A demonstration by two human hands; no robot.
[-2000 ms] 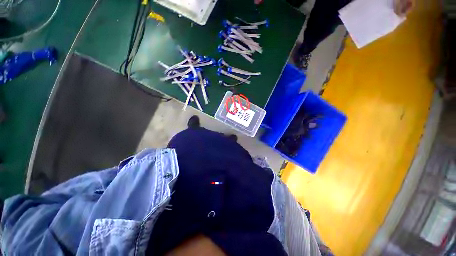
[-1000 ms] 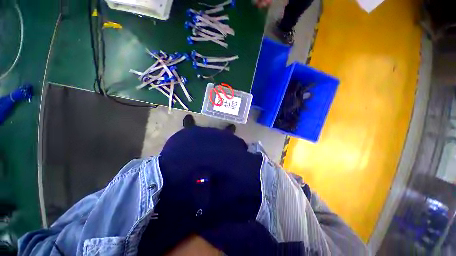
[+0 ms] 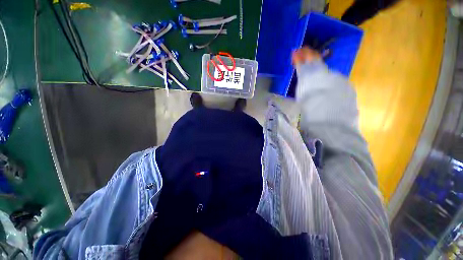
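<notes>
My right hand (image 3: pixel 306 55) is small and blurred at the upper right, over the near left side of an open blue bin (image 3: pixel 343 41) with dark parts in it. Whether it holds anything cannot be told. My left hand is out of the picture; only the denim sleeve on that side shows. Grey ribbon cables with blue ends lie in a loose pile (image 3: pixel 152 48) on the green bench, and several more (image 3: pixel 205 23) lie behind it. Red-handled cutters (image 3: pixel 221 66) rest on a clear lidded box (image 3: pixel 246 81) at the bench's front edge.
A second blue surface (image 3: pixel 278 40) stands between bench and bin. Black cables (image 3: pixel 76 45) run over the bench at the left. A blue wire bundle (image 3: pixel 12 114) lies at the far left. A yellow floor lane (image 3: pixel 401 76) runs at the right, with a dark blurred shape at its top.
My right arm has come into view and reached forward to the blue bin. The view has shifted, so the bench things sit higher in the picture. The white paper is out of view.
</notes>
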